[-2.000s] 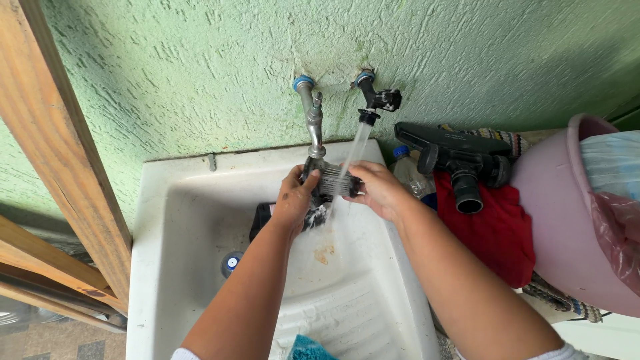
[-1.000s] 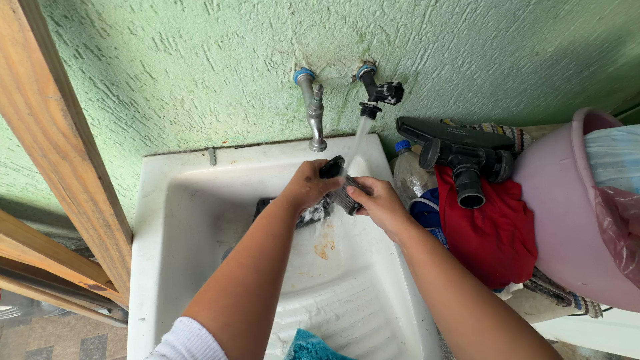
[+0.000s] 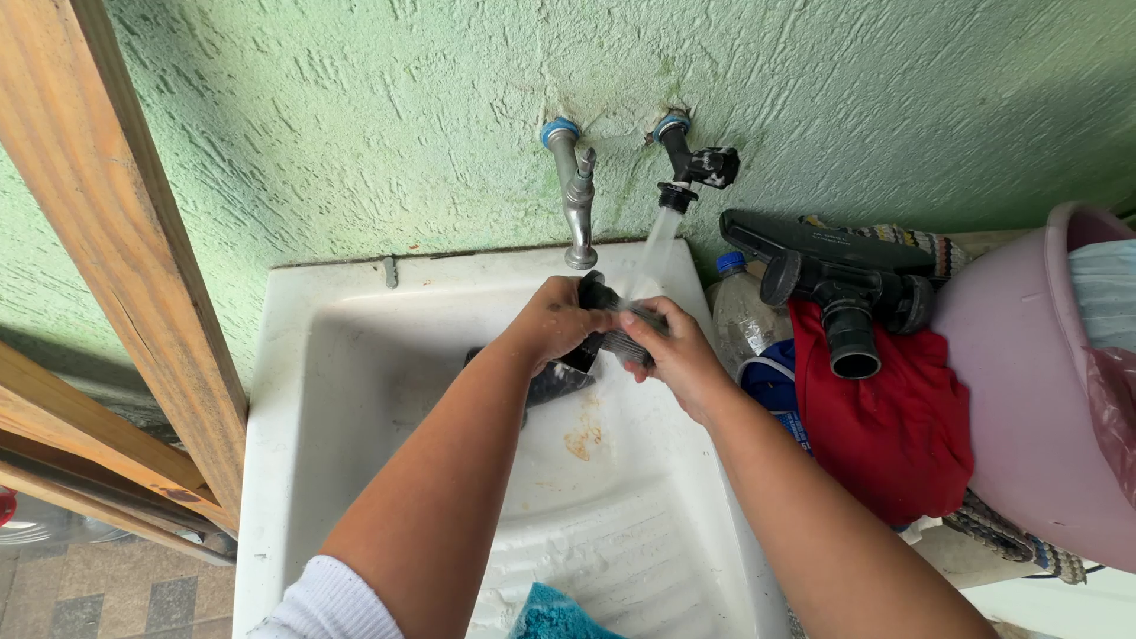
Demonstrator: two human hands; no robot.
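Observation:
Both hands hold a black plastic part with a ribbed grey section (image 3: 634, 341) over the white laundry sink (image 3: 342, 286). My left hand (image 3: 559, 321) grips its black end, and my right hand (image 3: 676, 348) is closed around the ribbed section. Water from the black plastic tap (image 3: 679, 191) runs onto the part and my fingers. Beside that tap, a metal tap (image 3: 579, 209) shows no flow. Another black piece (image 3: 557, 383), wet and partly hidden by my left hand, lies in the basin.
A teal cloth or sponge (image 3: 557, 614) lies on the sink's ribbed slope. To the right are a clear bottle with a blue cap (image 3: 744, 306), a black vacuum floor head (image 3: 843, 284) on red cloth (image 3: 874, 426), and a pink tub (image 3: 1012, 355). Wooden beams (image 3: 133, 213) stand left.
The held part has turned in my hands; one second ago it pointed more steeply, with its dark opening toward the tap. Water keeps running over it.

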